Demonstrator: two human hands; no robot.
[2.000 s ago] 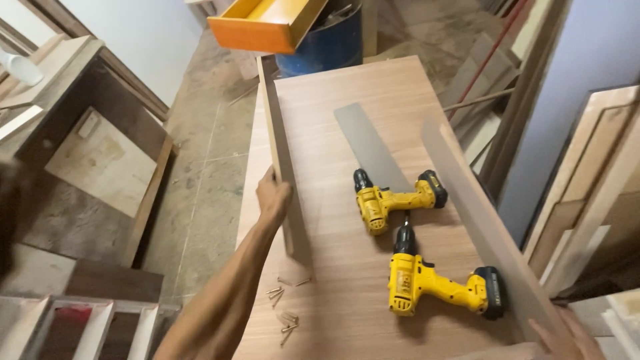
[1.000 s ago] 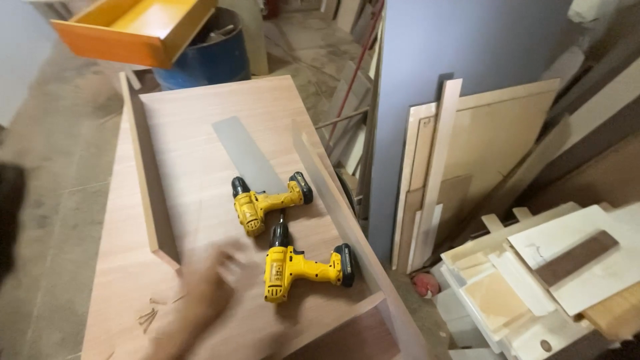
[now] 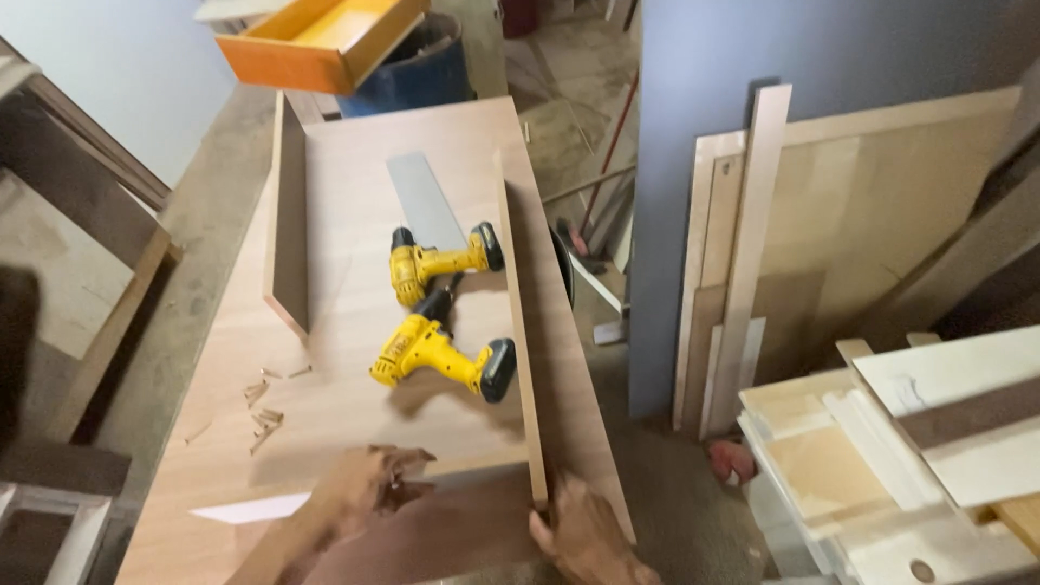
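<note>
My right hand [image 3: 581, 528] grips the near end of a long narrow board [image 3: 520, 341] that stands on edge along the right of the wood-grain panel [image 3: 390, 179]. My left hand [image 3: 366, 487] is over a near board [image 3: 455, 520] that meets the long one at a corner; its fingers are bent and blurred, and whether they hold anything is unclear. Two yellow cordless drills, one [image 3: 439, 260] behind the other [image 3: 443, 357], lie between the boards. Another board [image 3: 288, 219] stands on edge at the left. Several screws [image 3: 264, 414] are scattered left of the nearer drill.
A grey strip [image 3: 426, 199] lies flat behind the drills. Beyond the panel are an orange tray [image 3: 325, 49] and a blue drum [image 3: 422, 73]. Wood panels [image 3: 853, 227] lean against a grey sheet at right, above stacked offcuts [image 3: 845, 463]. A cabinet-like wooden piece [image 3: 81, 244] stands left.
My left hand has left the left board and moved to the near board. The nearer drill has turned, its battery end now lower. The view has swung right.
</note>
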